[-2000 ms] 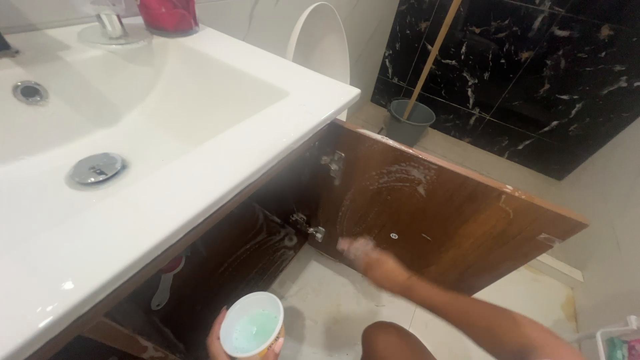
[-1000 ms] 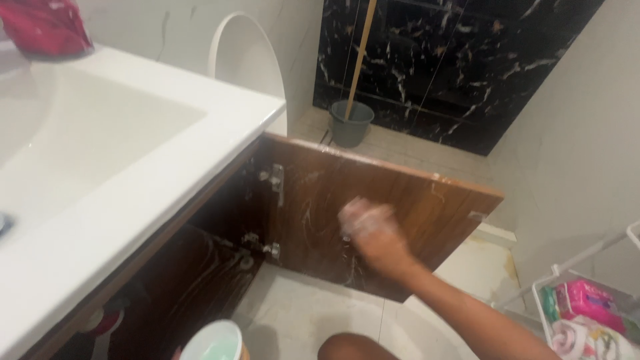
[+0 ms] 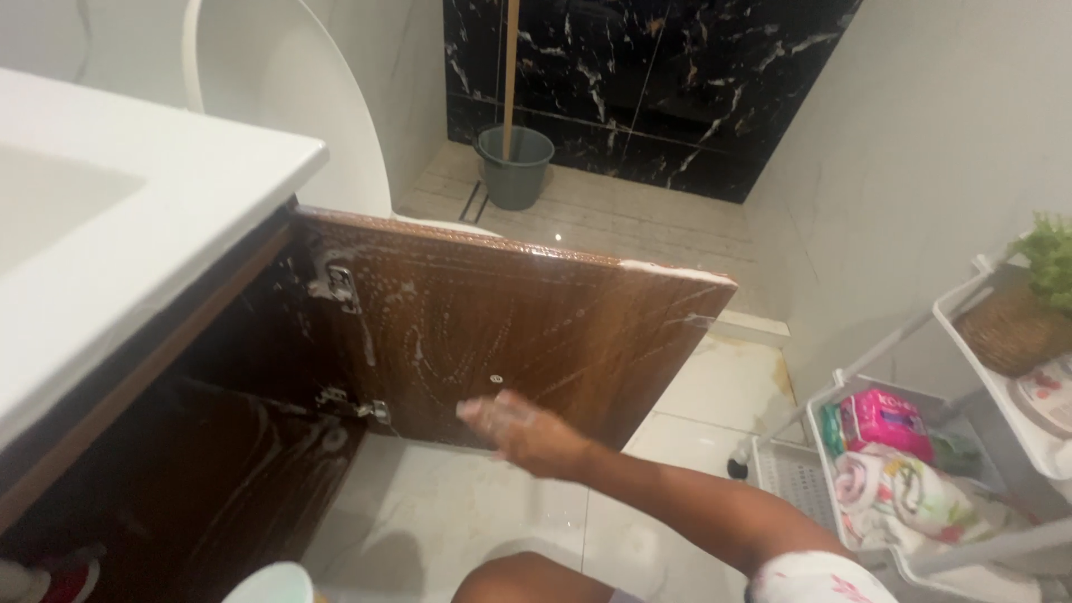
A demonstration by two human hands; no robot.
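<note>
My right hand [image 3: 523, 431], blurred and wet with whitish suds, is at the lower part of the open wooden cabinet door [image 3: 569, 335], just below a small round fitting in it. Whether it holds anything cannot be told. Streaks and curls of suds cover the door's inner face, thickest near the upper metal hinge [image 3: 342, 289] and along the top edge. The lower hinge [image 3: 379, 411] lies left of my hand. At the bottom edge is the rim of a pale cup [image 3: 272, 582], mostly cut off; my left hand is out of the frame.
The white washbasin top [image 3: 209, 159] overhangs the dark, suds-streaked cabinet [image 3: 243, 469] at left. Behind the door are a raised toilet lid [image 3: 285, 84] and a grey bucket [image 3: 515, 172] with a wooden pole. A white wheeled rack [image 3: 837, 402] with packs and rolled cloths stands at right.
My right hand has moved lower on the door since one second ago. The cup, fuller in view two seconds ago with my left hand around it, is now mostly cut off. The view has shifted right.
</note>
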